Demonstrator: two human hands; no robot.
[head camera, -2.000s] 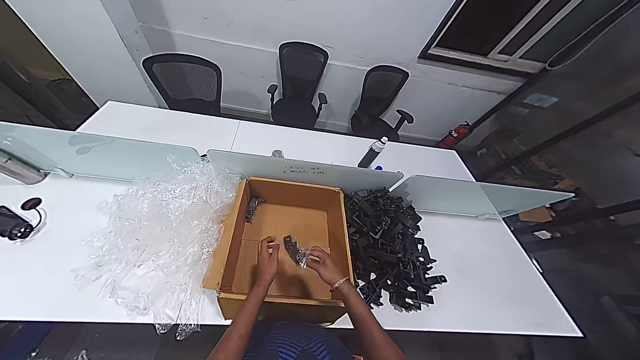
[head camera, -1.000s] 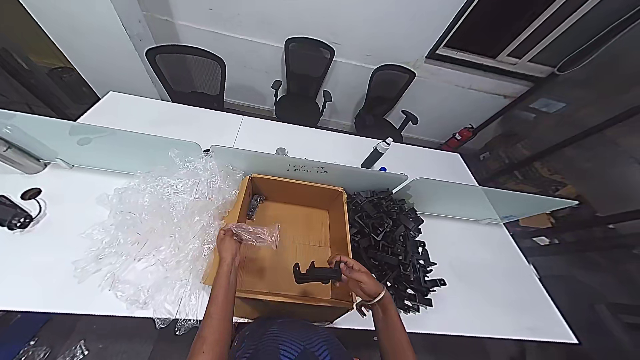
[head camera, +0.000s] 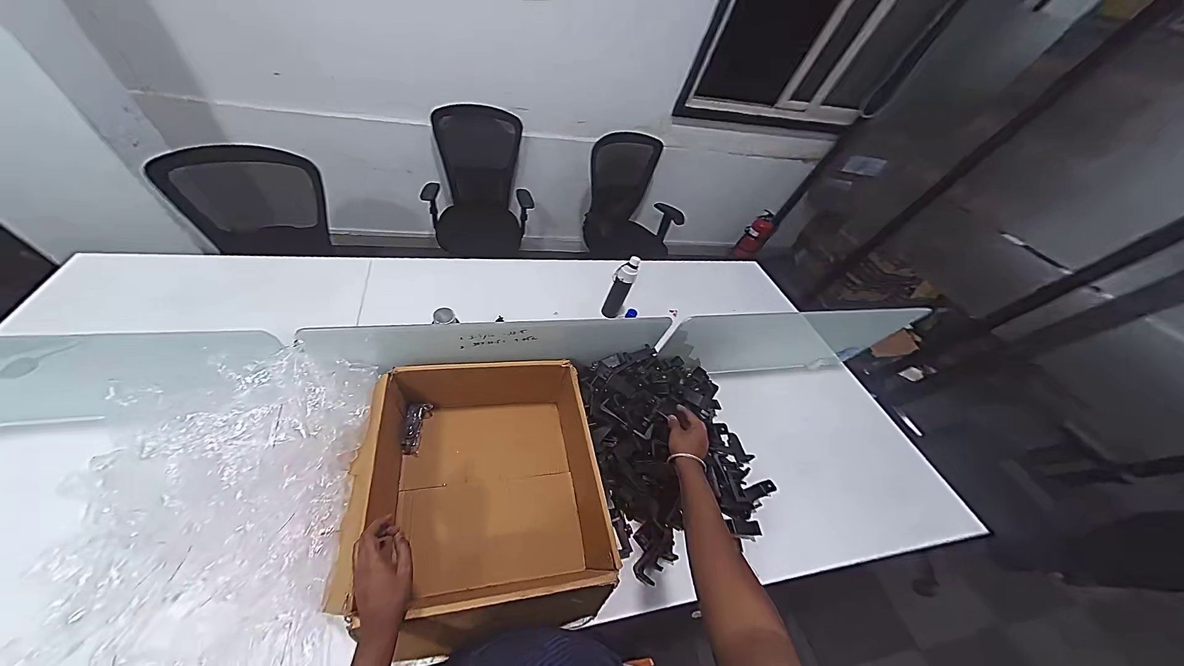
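An open cardboard box (head camera: 490, 527) stands on the white desk. One black part in a clear plastic wrapper (head camera: 413, 427) lies in its far left corner. My left hand (head camera: 382, 564) is over the box's near left edge, fingers loosely curled, with nothing seen in it. To the right of the box is a heap of black plastic brackets (head camera: 647, 462). My right hand (head camera: 687, 433), with a bangle at the wrist, is on top of the heap; whether it grips a bracket cannot be told. A large pile of clear plastic wrappers (head camera: 213, 499) spreads left of the box.
Frosted glass dividers (head camera: 416, 347) with handwriting run behind the box. Beyond them a dark bottle (head camera: 620, 289) stands on the far half of the white desk (head camera: 222, 287). Several black mesh chairs (head camera: 478, 166) and a red fire extinguisher (head camera: 755, 235) are farther back.
My right hand has moved from over the box to the bracket heap, and the bracket it held is no longer in view in it. The wrapper has left my left hand, which is now lower.
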